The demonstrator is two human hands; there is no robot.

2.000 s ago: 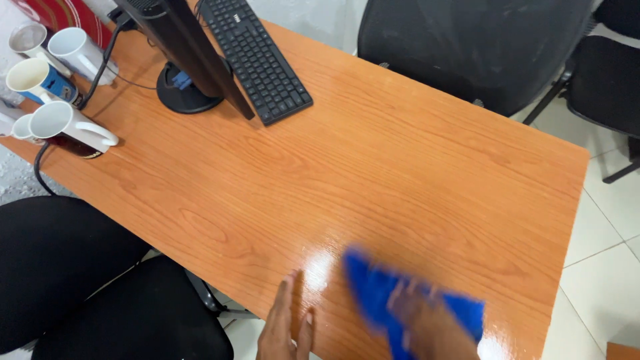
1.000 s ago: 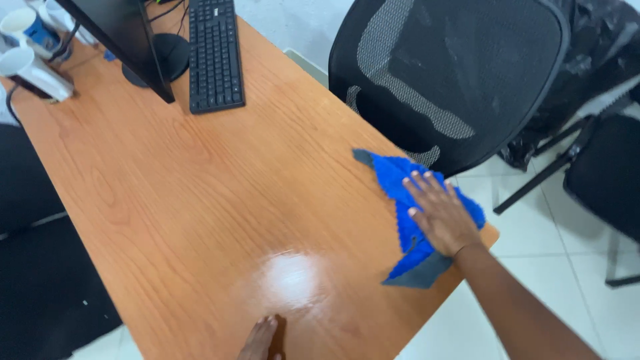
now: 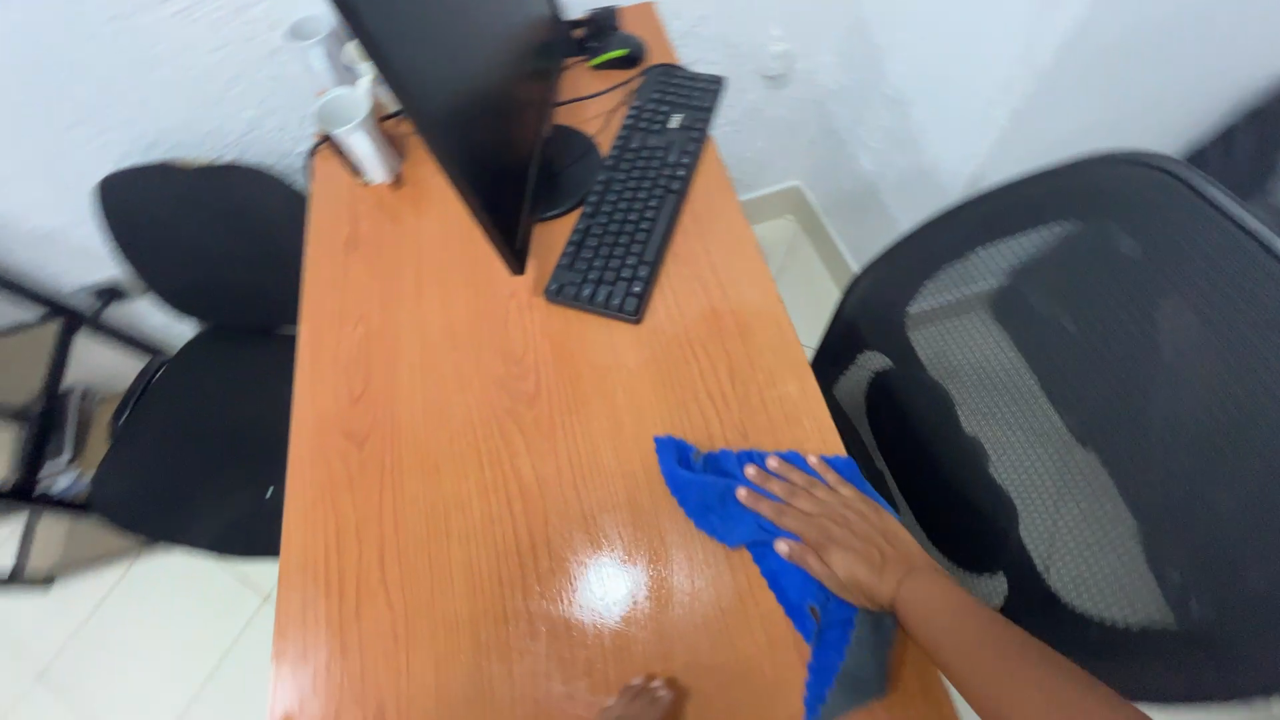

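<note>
A blue cloth with a grey underside [image 3: 715, 490] lies crumpled along the right edge of a wood-grain table [image 3: 450, 420]. My right hand [image 3: 835, 530] rests flat on it, palm down, with the fingers a little spread and pointing up-left. Only the fingertips of my left hand [image 3: 640, 698] show at the bottom edge of the view, touching or just over the tabletop; the rest of it is out of frame. A glossy patch reflects light between the two hands.
Farther up the table stand a black monitor [image 3: 470, 110], a black keyboard [image 3: 645, 190], a mouse [image 3: 615, 50] and white mugs [image 3: 355, 130]. A black mesh chair [image 3: 1040, 420] is close against the right edge; another black chair [image 3: 200, 430] stands at the left.
The blue cloth, blurred under my right hand two seconds ago near the lower part of the table, is now at the right edge beside the mesh chair. The view has turned considerably.
</note>
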